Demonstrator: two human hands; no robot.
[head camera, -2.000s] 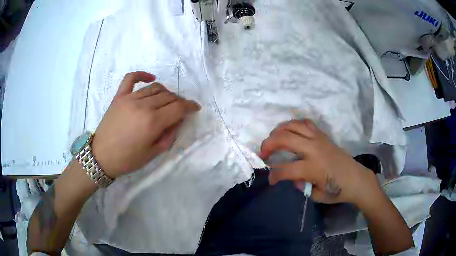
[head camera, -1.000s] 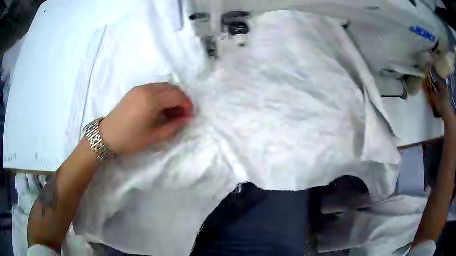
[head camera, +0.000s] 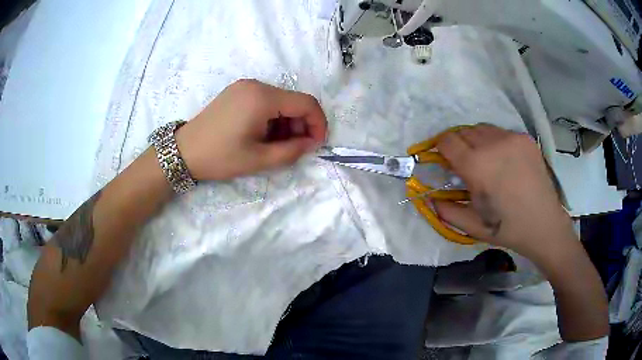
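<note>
The off-white cloth (head camera: 232, 246) spreads over the table and hangs over the wearer's lap, with a seam (head camera: 346, 193) running down its middle. My left hand (head camera: 257, 130) is above the cloth, thumb and index finger pinched together; anything between them is too small to make out. My right hand (head camera: 496, 179) holds yellow-handled scissors (head camera: 400, 166), fingers in the handles. The blades point left, their tips beside my left fingertips. A thin pointed tool (head camera: 422, 193) also sticks out from my right hand.
The sewing machine (head camera: 570, 63) stands at upper right, its presser foot area (head camera: 346, 53) above the cloth at top centre. A cream tension knob (head camera: 422, 53) is beside it. The white table (head camera: 56, 119) with ruler marks is at left.
My right hand moved from the seam's lower end to the machine's right end and came back with the scissors. My left hand has closed from loosely spread fingers into a pinch.
</note>
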